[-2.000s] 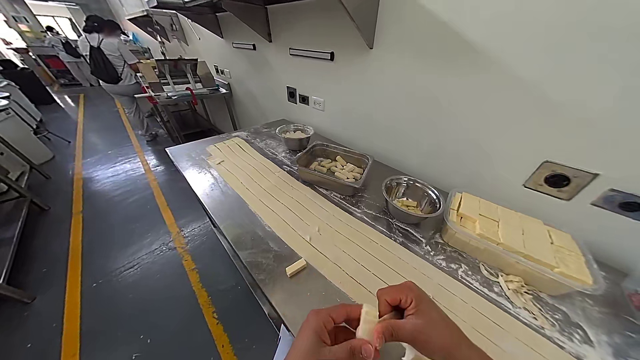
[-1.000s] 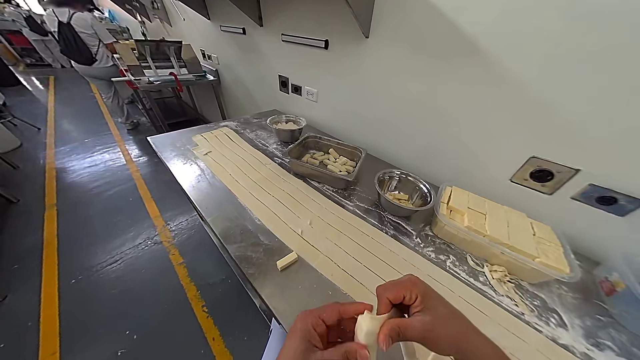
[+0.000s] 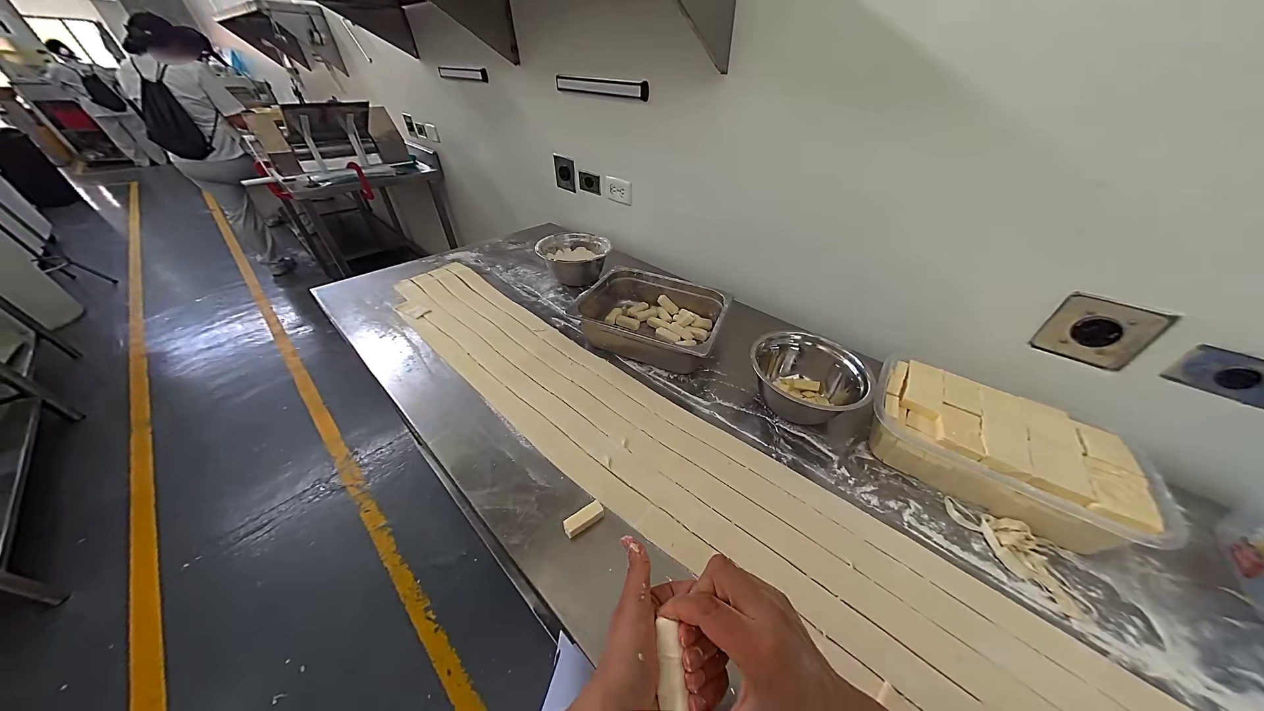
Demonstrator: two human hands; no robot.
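Note:
A pale dough-wrapped stick (image 3: 671,664) stands between my hands at the bottom of the view. My left hand (image 3: 632,632) holds it along its side, thumb raised and dusted with flour or dough bits. Bent fingers of my right hand (image 3: 755,627) press at its top end. Beyond them, long parallel strips of rolled dough (image 3: 632,425) run along the steel table. A cut cheese stick (image 3: 584,518) lies on bare metal beside the strips, left of my hands. The steel pan (image 3: 642,346) holds several short wrapped pieces.
Along the wall stand a small steel bowl of white stuff (image 3: 573,272), a steel bowl with cheese bits (image 3: 810,405) and a plastic tub (image 3: 997,513) of cheese blocks. Dough scraps (image 3: 1022,553) lie before the tub. People, one with a black backpack (image 3: 173,114), stand far left.
My left thumb has lifted away from the wrapped stick, which both hands pinched near its top before. My right fingers have curled over its upper end.

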